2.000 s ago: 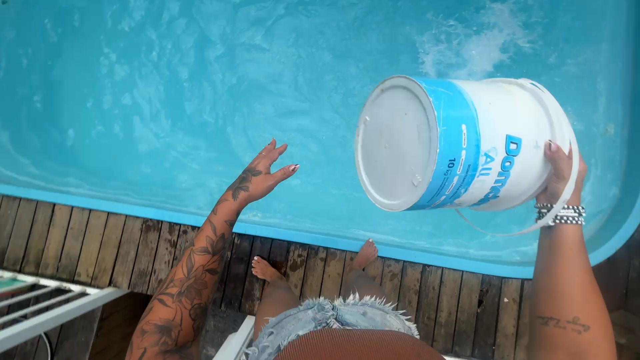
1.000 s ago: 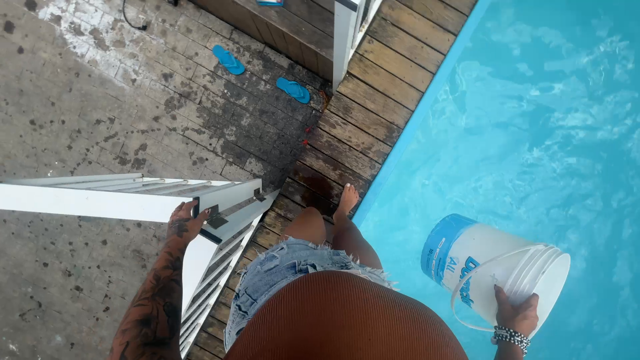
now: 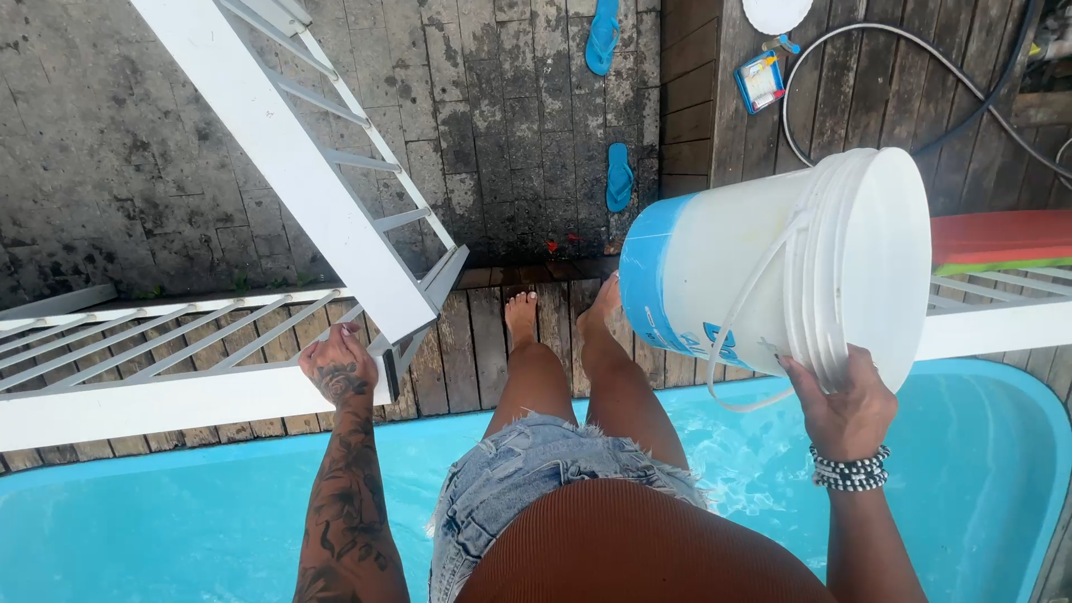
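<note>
My right hand grips the rim of a white plastic bucket with a blue printed band round its base. The bucket lies tilted on its side in the air, its mouth toward the right, and its white handle hangs loose beneath. My left hand is closed over the top rail of a white railing, beside the corner where a white gate meets it. Both my bare feet stand on the wooden deck boards, between the pool and the paving.
Behind me lies the pool with blue walls. Blue flip-flops rest on grey paving. On the raised wooden deck are a hose and a small blue box. Something red lies by the right railing.
I have turned from facing the pool to facing the paving. My left hand, free in the air two seconds ago, now holds the railing. The bucket stays in my right hand.
</note>
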